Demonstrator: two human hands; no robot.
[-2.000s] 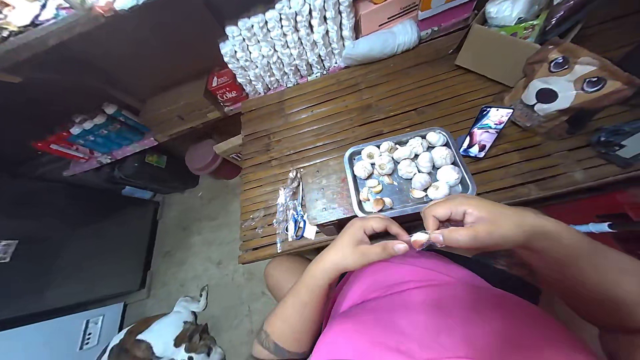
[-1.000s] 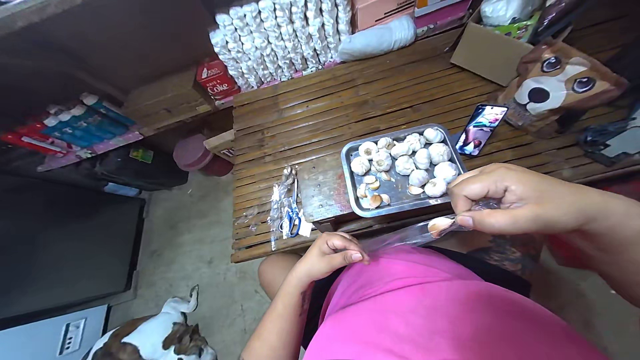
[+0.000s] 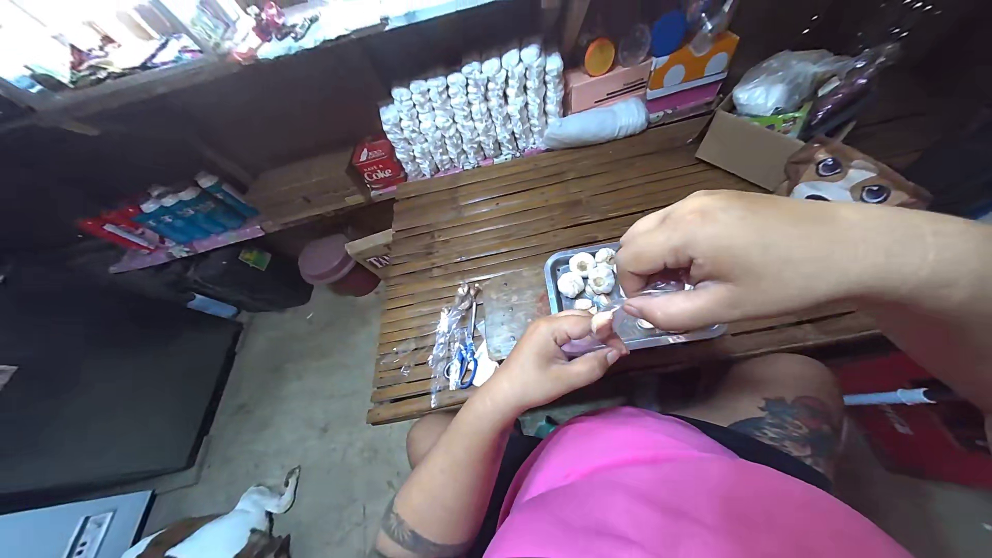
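Observation:
My left hand pinches the lower end of a clear plastic sleeve, with a garlic clove at its fingertips. Above and to the right, my right hand grips the sleeve's other end between thumb and curled fingers. Behind both hands lies a metal tray of whole garlic bulbs and a few loose cloves; my right hand hides much of it. Left of the tray are a worn board, blue-handled scissors and crumpled clear plastic.
The slatted bamboo table holds a white roll, an open cardboard box and a dog-face item. White packed strands stand behind. On the floor are a pink bucket and a lying dog.
The clove in its plastic sleeve was by my right fingers a second ago; it is now at my left fingertips. Both hands are raised in front of the tray. The view has shifted.

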